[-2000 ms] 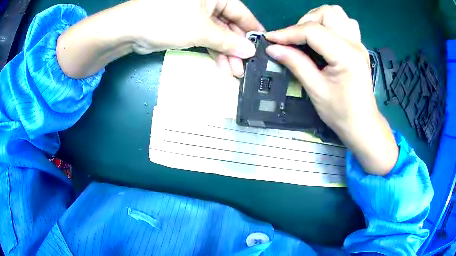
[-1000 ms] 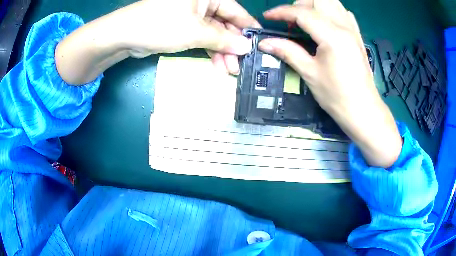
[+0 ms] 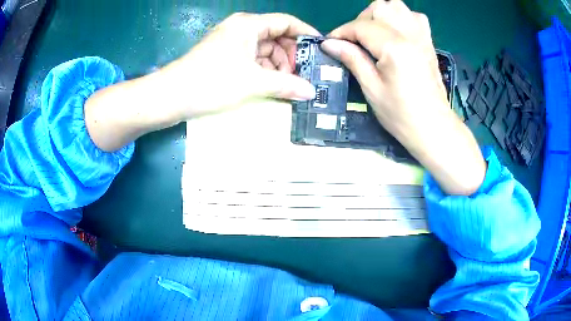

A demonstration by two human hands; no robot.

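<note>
A black device housing [image 3: 369, 128] lies on the white sheet [image 3: 244, 157], partly under my right hand. Its left part shows two small pale rectangles and a tiny slotted dark block [image 3: 322, 95] between them. My left hand [image 3: 269, 63] holds the left edge, with its thumb beside the slotted block and its fingertips at the top left corner. My right hand [image 3: 391, 75] pinches the top edge near that corner with thumb and forefinger. The right palm hides much of the housing's middle. Whether a separate panel lies between the fingertips cannot be told.
A jumbled pile of thin black panels [image 3: 507, 106] lies at right, beside a blue bin [image 3: 557, 144]. A dark board edge [image 3: 25, 44] stands at far left. A small red thing [image 3: 84, 237] shows at lower left. The sheet has dark parallel lines near its front edge.
The left thumb has moved down from the corner to the slotted block. The right forefinger, lifted a second ago, is back at the top edge. The housing appears slightly further left.
</note>
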